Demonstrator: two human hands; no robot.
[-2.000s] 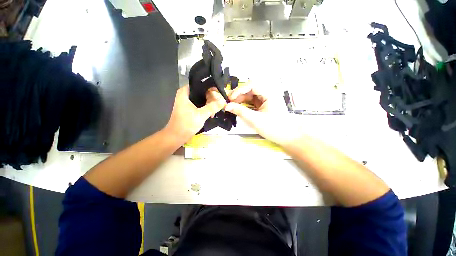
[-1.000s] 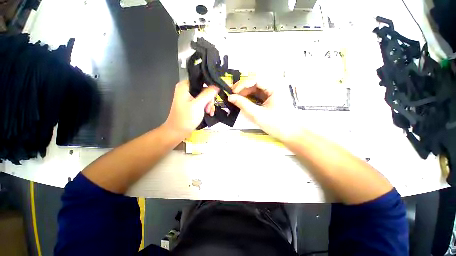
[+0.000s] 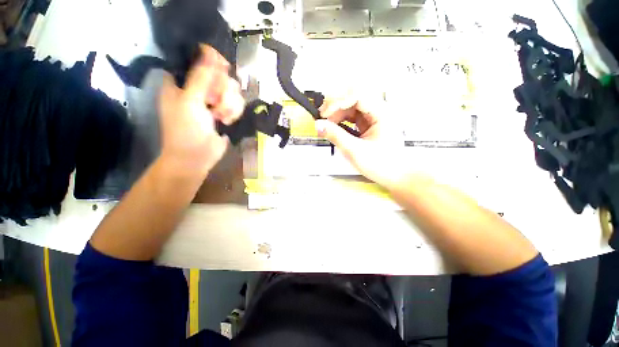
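Observation:
My left hand (image 3: 197, 112) is blurred and shut on a bunch of black shaped strips (image 3: 254, 122), over the dark slide plate left of the template. Some of the bunch hangs out above and to the right of the hand. My right hand (image 3: 349, 129) pinches the lower end of one curved black strip (image 3: 290, 78), whose other end points up and left. The strip is above the left part of the white sewing template (image 3: 326, 166), which has yellow edging. A dark flat bar lies in a template slot near the right hand.
A stack of black panels (image 3: 47, 135) lies at the left on the table. Loose cut strips (image 3: 550, 115) lie tangled at the right. Silver metal plates (image 3: 370, 22) of the machine stand behind the template. The dark slide plate (image 3: 102, 183) is partly covered.
My left hand has moved left and up with the bunch, away from the right hand. One strip is now separate in my right hand, which has barely moved.

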